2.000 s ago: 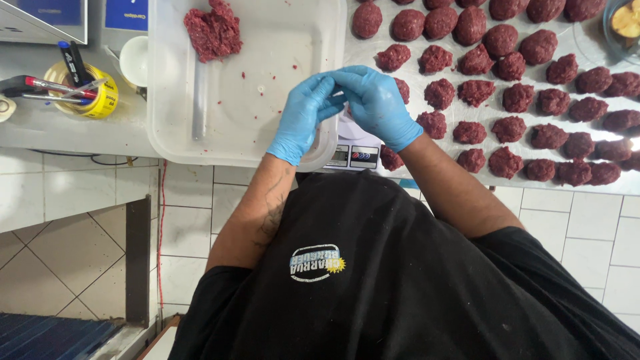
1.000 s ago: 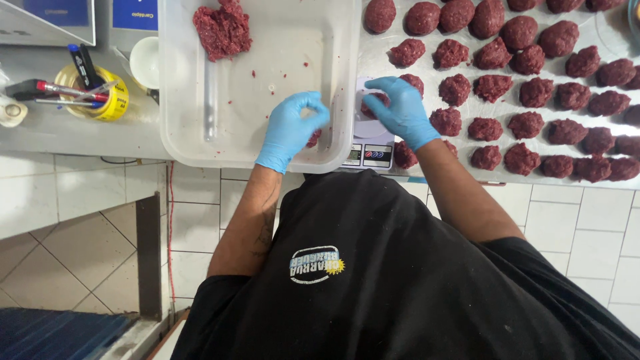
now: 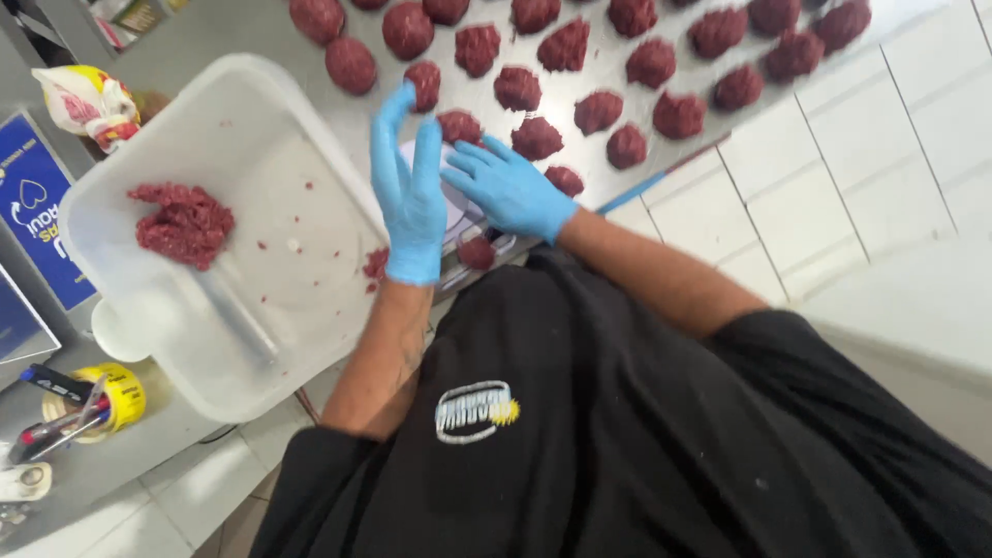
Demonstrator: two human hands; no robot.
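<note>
My left hand (image 3: 409, 186), in a blue glove, is raised with its fingers spread beside the white scale platform (image 3: 453, 198). Its index fingertip overlaps a ball of ground meat (image 3: 424, 84); contact is unclear. Over the platform stretches my gloved right hand (image 3: 508, 186), palm down, with no meat visible in it. Just beyond its fingertips lies another meat ball (image 3: 459, 126). A loose mass of ground meat (image 3: 186, 225) and small scraps sit in the translucent plastic tub (image 3: 240, 70). Part of the scale is hidden under my hands.
Several meat balls (image 3: 597, 111) stand in uneven rows on the metal table (image 3: 372, 132). One ball (image 3: 477, 252) is near the table edge by my apron. Pens stand inside a yellow tape roll (image 3: 124, 399); a white cup (image 3: 120, 333) is beside the tub.
My hands were together over the tub's edge, then parted. My left hand has since moved from over the tub toward the scale. The view has turned strongly.
</note>
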